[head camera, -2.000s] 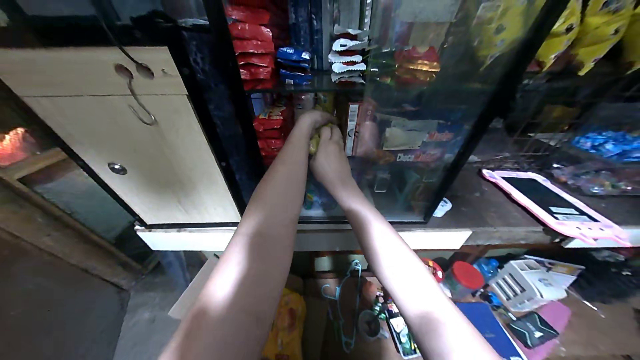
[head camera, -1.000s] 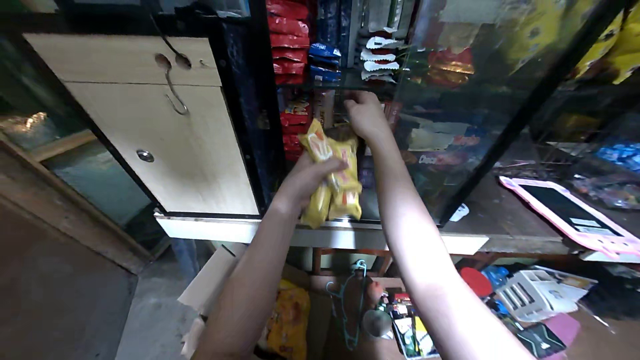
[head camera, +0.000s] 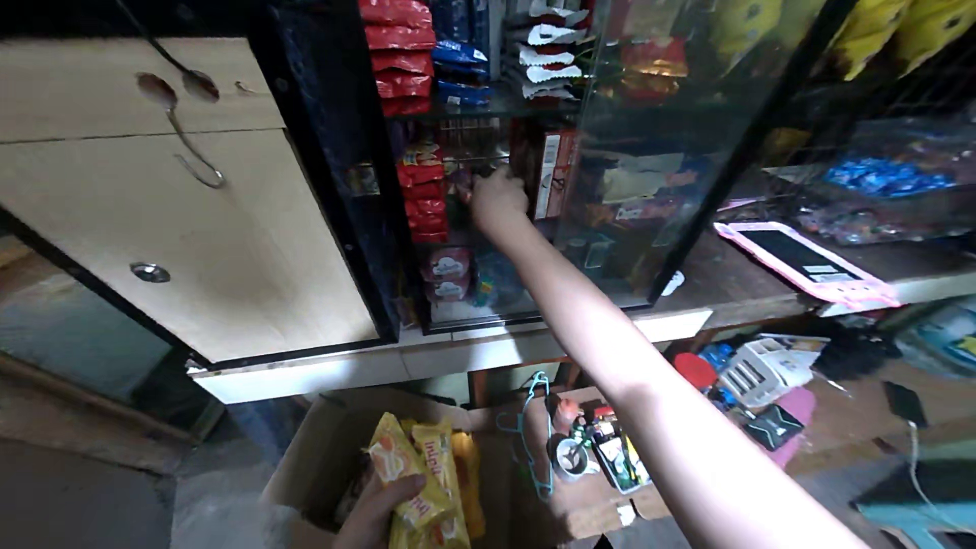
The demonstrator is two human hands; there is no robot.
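My left hand (head camera: 381, 503) is low in the view, closed around yellow snack packets (head camera: 415, 473) over an open cardboard box (head camera: 301, 465). My right hand (head camera: 499, 198) reaches through the open part of a glass display cabinet (head camera: 488, 324) onto its middle shelf. Its fingers are at small dark items at the back, and whether they grip one is hidden. Red packets (head camera: 423, 198) are stacked left of this hand, and a reddish-brown carton (head camera: 557, 171) stands to its right. Pink packs (head camera: 447, 271) lie on the shelf below.
A glass pane (head camera: 648, 152) and its black frame edge stand right of my right arm. A wooden cupboard door (head camera: 229, 244) is at left. A pink-framed tablet (head camera: 808, 259) lies on the counter. Below are a blue hanger (head camera: 537, 435), a mug (head camera: 572, 457) and a tray of small items (head camera: 621, 461).
My left hand has carried the yellow packets from in front of the cabinet down over the box. My right hand has moved deeper into the cabinet.
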